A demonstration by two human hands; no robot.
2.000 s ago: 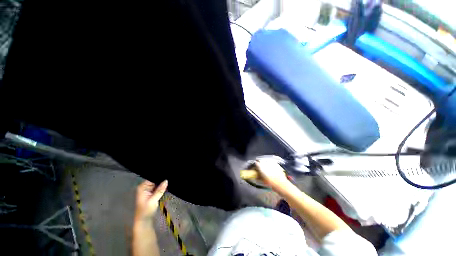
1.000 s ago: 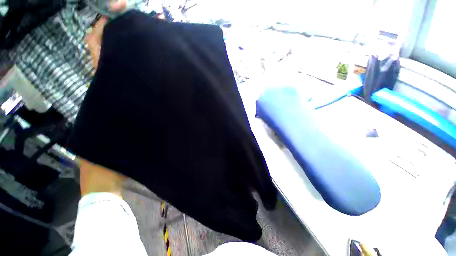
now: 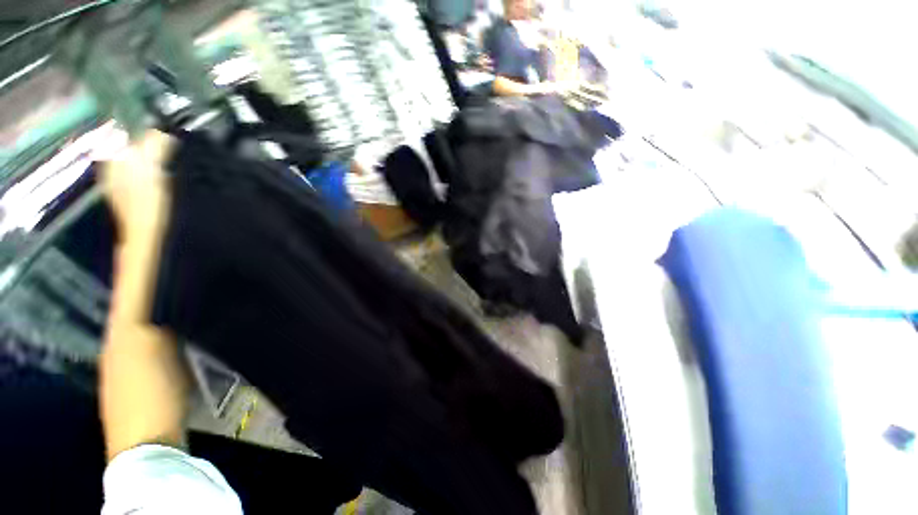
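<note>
My left hand [image 3: 139,176], blurred, is raised at the upper left and closed at the top of a black garment [image 3: 342,312]. The garment hangs limp from it, slanting down to the bottom centre, clear of the table. The fingers are too blurred to show detail. My right hand is not in view. The blue padded arm [image 3: 760,352] is bare, at the right.
The white table [image 3: 664,402] is at the right. A heap of black garments [image 3: 508,191] hangs off its far end. A person [image 3: 513,55] is beyond it. Pale checked cloth [image 3: 362,75] hangs at top left.
The view has turned left. The iron and right hand seen earlier are out of view. My left hand has carried the garment left, away from the pad.
</note>
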